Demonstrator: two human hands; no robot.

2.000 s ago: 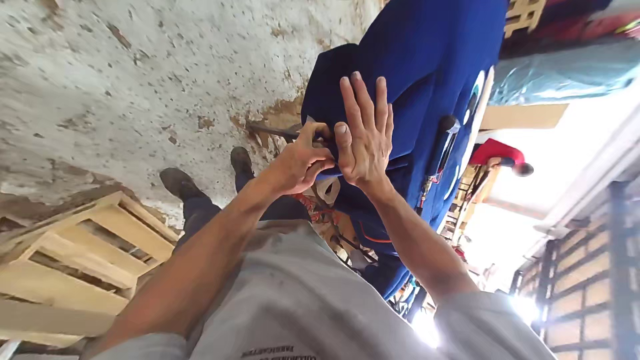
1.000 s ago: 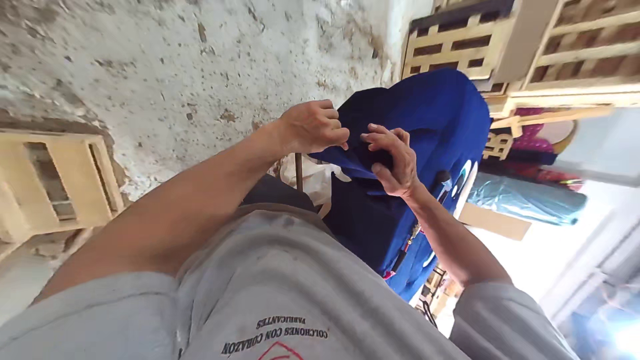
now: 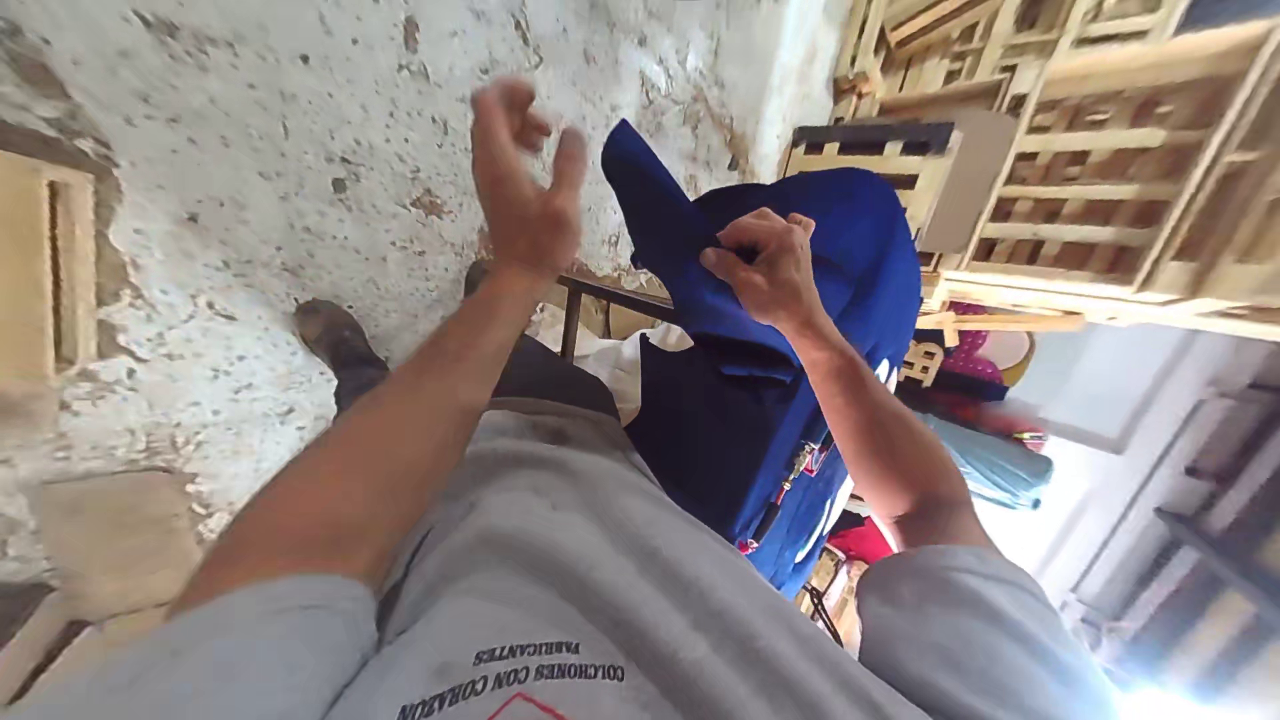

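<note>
Dark blue fabric (image 3: 700,420) covers a bulky, rounded piece, and a pointed flap of it stands up near my hands. My right hand (image 3: 765,265) is closed on the fabric, thumb and fingers pinched together at a fold. Off to the left of the flap, my left hand (image 3: 530,180) is raised and blurred, fingers apart and holding nothing. On the blue fabric below my right hand lies a metal fitting with red parts (image 3: 795,475), perhaps on a hose. White cloth (image 3: 610,370) hangs beside the fabric, near a dark metal bar (image 3: 620,298).
Wooden slatted frames (image 3: 1090,190) stand at the upper right, with a teal wrapped roll (image 3: 990,460) below them. A pale wooden piece (image 3: 45,270) is at the left edge. My boot (image 3: 335,335) rests on the worn, speckled floor (image 3: 250,150).
My left hand has moved away from my right hand and its fingers have spread. The pointed flap of blue fabric now stands up between them. The view has shifted.
</note>
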